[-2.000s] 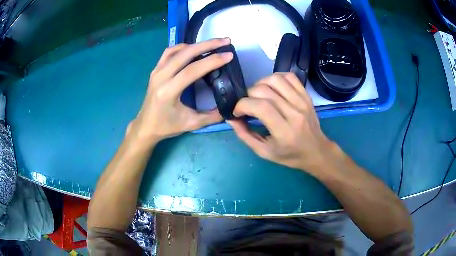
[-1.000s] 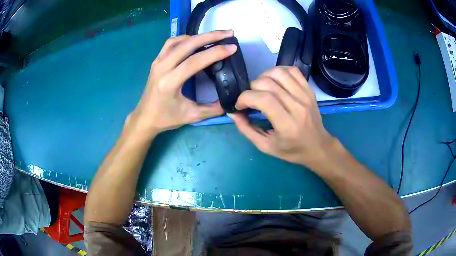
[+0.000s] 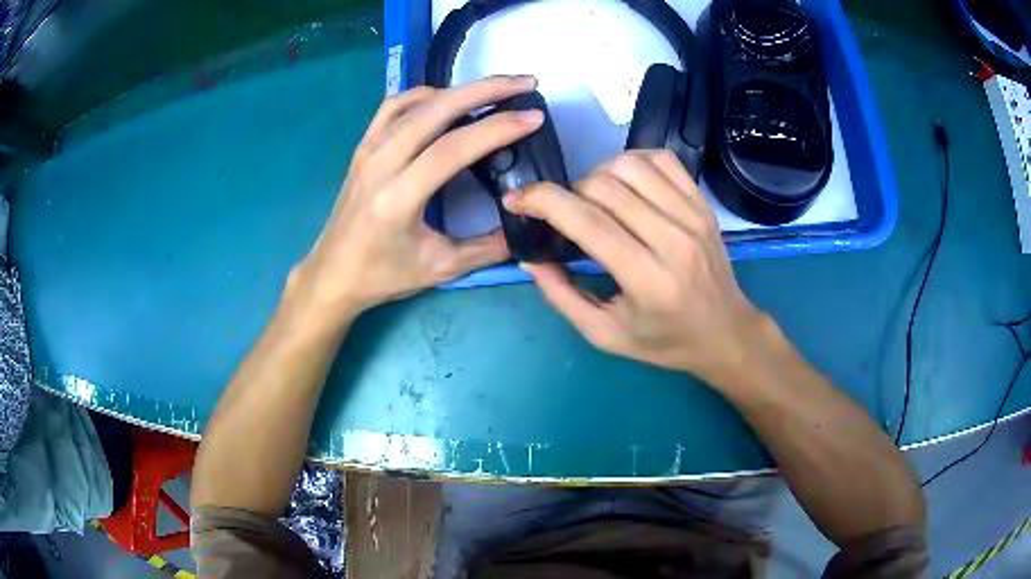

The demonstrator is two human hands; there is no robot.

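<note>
The black headphones' left ear cup (image 3: 527, 153) is tilted, edge up, between both hands at the near edge of the blue tray (image 3: 868, 170). My left hand (image 3: 396, 204) holds it from the left, fingers over its top and thumb at its lower side. My right hand (image 3: 644, 255) has the index fingertip on the cup's rim over the control buttons and the thumb at its lower end. The headband (image 3: 644, 14) arches over the white liner (image 3: 531, 48). The other ear cup (image 3: 659, 107) rests in the tray.
A glossy black part (image 3: 773, 124) with two recesses lies in the tray's right side. A thin black cable (image 3: 929, 271) lies on the green bench (image 3: 181, 249) at right. A white box (image 3: 1010, 141) is at the far right. A red stool (image 3: 153, 492) stands below left.
My right index finger has moved up from the cup's lower end onto the buttons on its rim. My left hand keeps its hold, shifted slightly right.
</note>
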